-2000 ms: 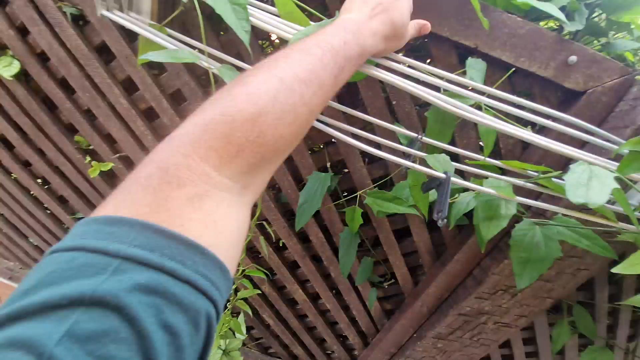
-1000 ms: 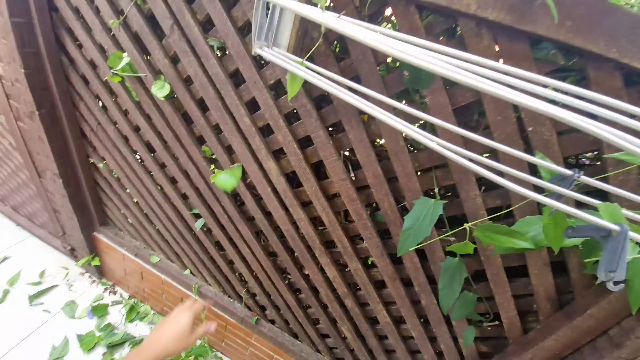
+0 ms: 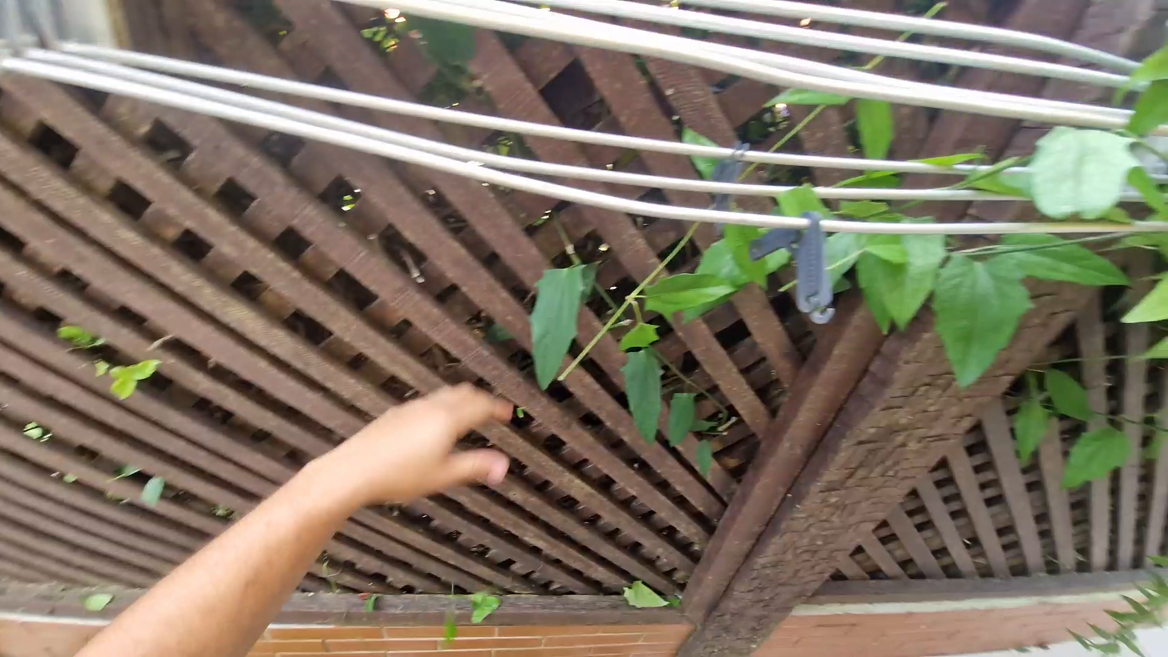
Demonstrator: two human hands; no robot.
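My left hand (image 3: 438,447), its thumb and fingers apart, reaches in from the lower left in front of a brown wooden lattice (image 3: 301,274). It holds nothing; whether a fingertip touches the slats I cannot tell. Up and to the right of it hang green vine leaves (image 3: 557,324) and a thin bare stem (image 3: 630,306). White clothesline cords (image 3: 547,187) run across above the hand, and more vine leaves (image 3: 981,310) are tangled about them at the right. A grey clothespin (image 3: 812,274) is clipped on the lowest cord. My right hand is not in view.
A thick, rough wooden post (image 3: 821,484) slants up to the right beside the lattice. Along the bottom runs a low brick wall (image 3: 474,639) with a wooden rail above it. Small leafy sprigs (image 3: 128,374) poke through the slats at the left.
My left hand was up at the cords two seconds ago, then low near the brick wall, and is now raised in front of the lattice. The view has swung left and back.
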